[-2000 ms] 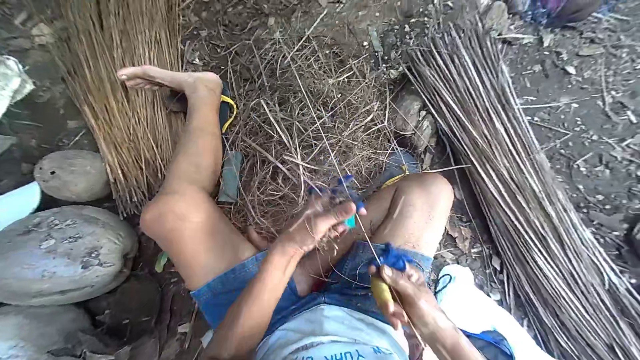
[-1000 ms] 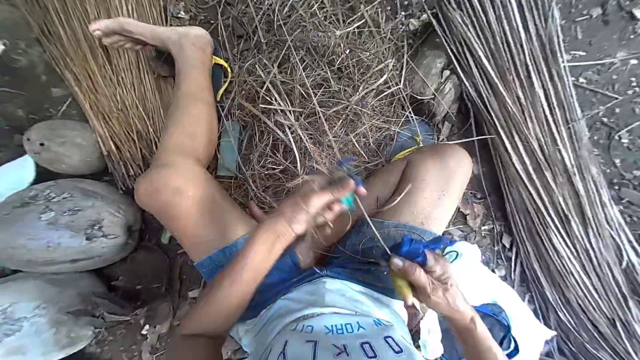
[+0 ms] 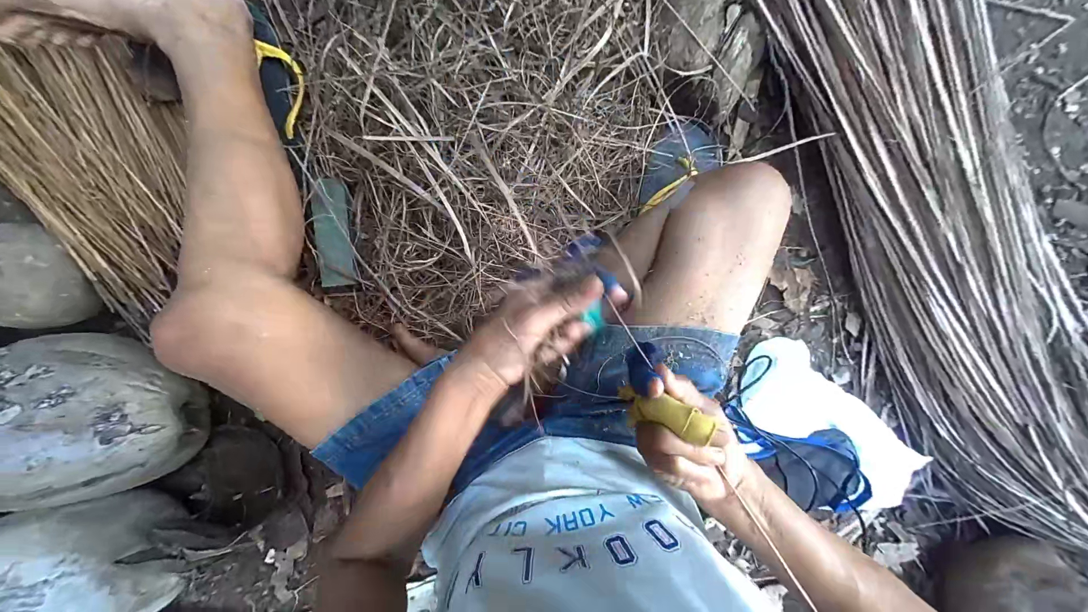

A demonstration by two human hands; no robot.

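Observation:
My right hand (image 3: 684,438) is closed around a thin plant stalk (image 3: 756,514), which runs back along the forearm and forward towards the other hand. A yellow wrap (image 3: 676,418) and a dark blue wrap (image 3: 643,367) cover parts of its fingers. My left hand (image 3: 548,327), motion-blurred, is over my lap at the stalk's far part. Blue and teal wraps (image 3: 592,314) show at its fingers; blur hides whether they grip the stalk. A curved strip (image 3: 627,259) lies by these fingers. Beyond both hands spreads a heap of dry plant strips (image 3: 476,127).
Bundled long thin stalks lie at the right (image 3: 926,212) and far left (image 3: 93,161). Large husked-looking oval fruits or shells (image 3: 93,416) sit at the left. A white bag (image 3: 816,408) with dark blue cords is beside my right thigh. Sandals (image 3: 680,157) flank the heap.
My right hand has turned, with the yellow wrap now lying across it, and the stalk now extends back along the forearm. The view has shifted somewhat.

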